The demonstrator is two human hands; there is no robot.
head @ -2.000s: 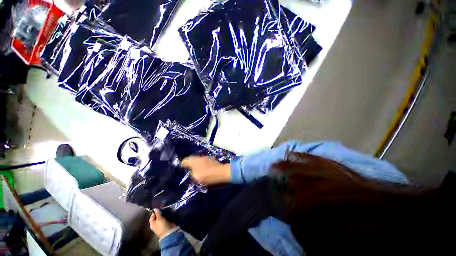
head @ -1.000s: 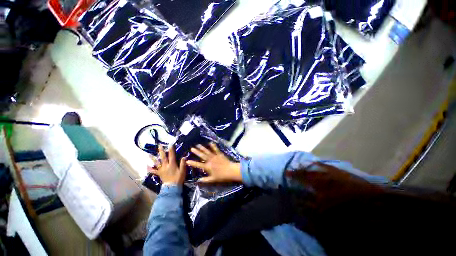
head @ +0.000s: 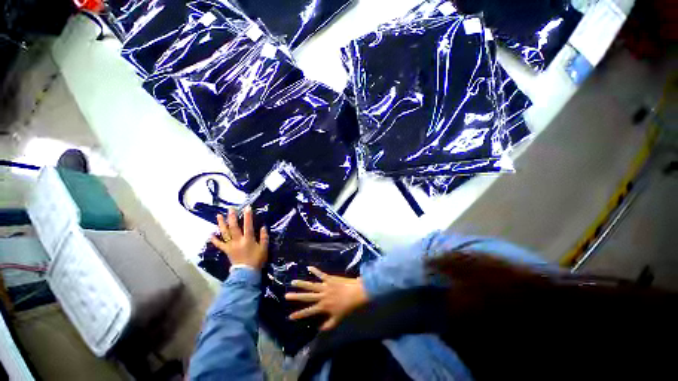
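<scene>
A dark bagged garment [head: 297, 242] lies at the near end of the white-topped table, with a small white sticker [head: 274, 180] at its far edge. My left hand [head: 241, 242] rests flat on its left side, fingers spread. My right hand [head: 327, 296] rests flat on its near right part, fingers spread. Neither hand grips anything. A thin black looped strap [head: 199, 195] lies just left of the garment.
A stack of bagged garments [head: 424, 104] lies ahead on the right. Overlapping bagged garments [head: 286, 134] fan out ahead on the left. A red basket [head: 91, 4] shows at the top left edge. A white and green padded seat [head: 89, 298] stands left of the table [head: 123, 152].
My hands came together on the garment, and my right hand then slid nearer to me. The bag now lies flatter and more spread out. The camera view has shifted.
</scene>
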